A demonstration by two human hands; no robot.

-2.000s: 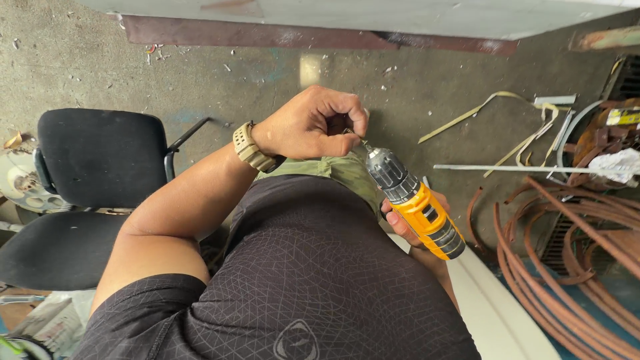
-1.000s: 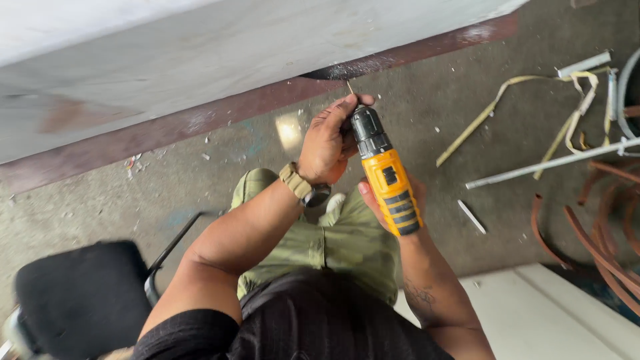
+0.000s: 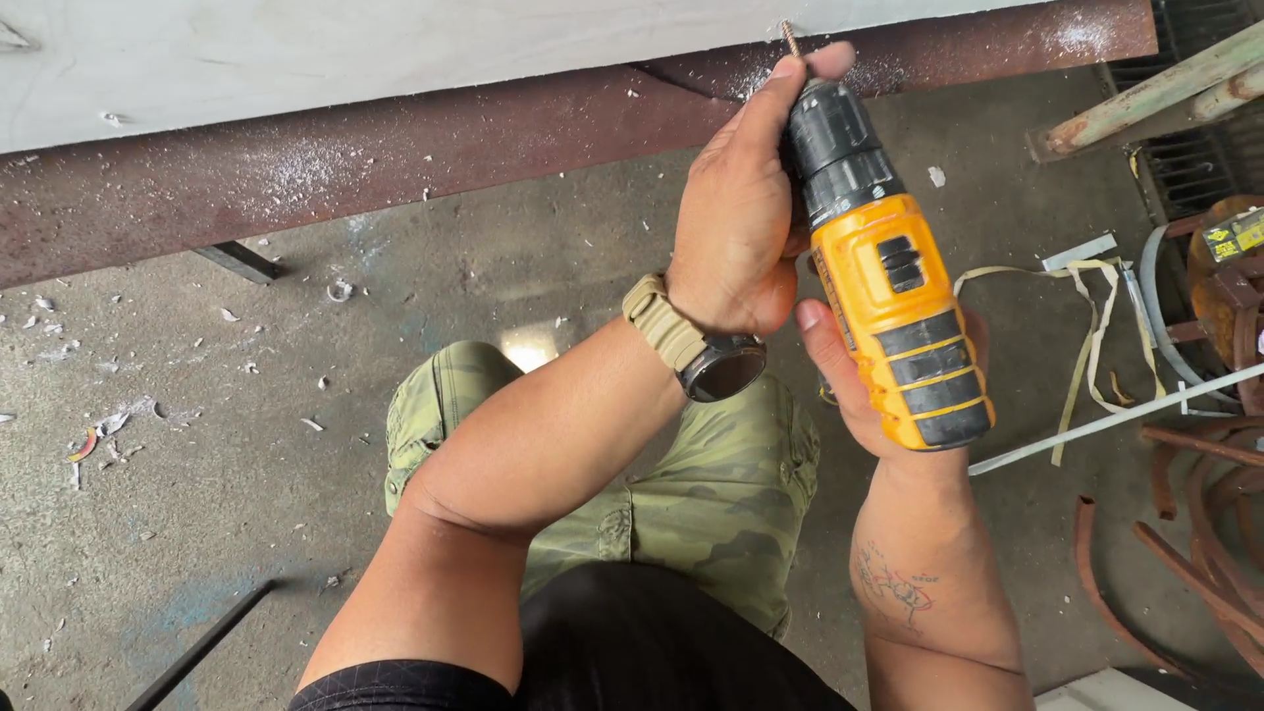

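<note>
My right hand grips the handle of a yellow and black cordless drill, which points away from me toward the panel. The handle itself is hidden under the drill's body. At the drill's black chuck, my left hand has its thumb and a finger around the base of a screw at the front of the chuck. The screw's tip is at the edge of a white panel. A dark red metal beam runs just below this edge, with white dust on it.
White scraps litter the concrete floor. At the right lie a thin metal bar, pale strapping and curved rusty metal tubes. Worn metal pipes jut in at the upper right. A black chair arm shows at the lower left.
Both hands and the drill have moved from near my body to the white panel's edge, where the screw now points. The view has shifted a lot toward the panel.
</note>
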